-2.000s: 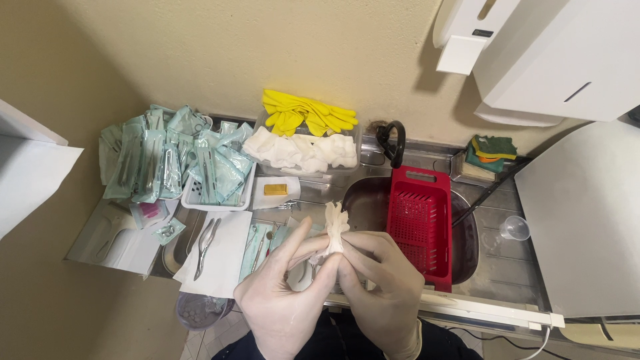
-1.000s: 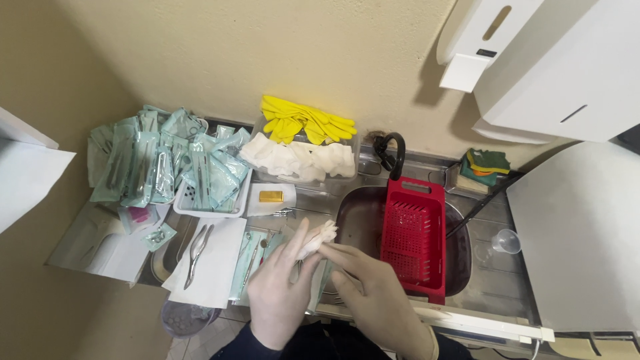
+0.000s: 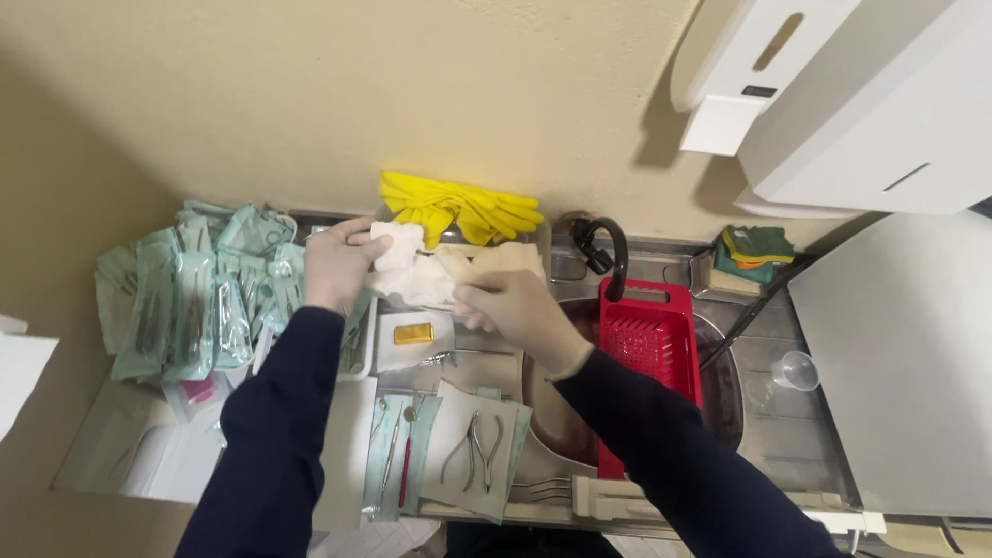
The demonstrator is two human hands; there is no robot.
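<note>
My left hand (image 3: 345,260), in a pale glove, pinches a piece of white gauze (image 3: 397,246) above a clear plastic box at the wall. My right hand (image 3: 515,310), gloved too, has its fingers at the front edge of the white gauze pile (image 3: 422,279) on the box; whether it grips any is unclear. Yellow rubber gloves (image 3: 461,208) lie at the back of the box. In front of it, a gold-coloured block (image 3: 413,333) rests on a white sheet. Nearer me, pliers (image 3: 484,457), a dental mirror (image 3: 409,415) and a probe lie on paper and pouches.
Sealed sterilization pouches (image 3: 194,310) with instruments are heaped at left. A red plastic basket (image 3: 649,341) stands over the steel sink (image 3: 554,403), by a black faucet (image 3: 612,248). Sponges (image 3: 752,252) and a clear cup (image 3: 796,371) are at right. White dispensers (image 3: 845,93) hang on the wall.
Both hands have moved from near the counter's front edge forward to the gauze on the box. Earlier they held a bunched white piece together between their fingertips; now they are apart.
</note>
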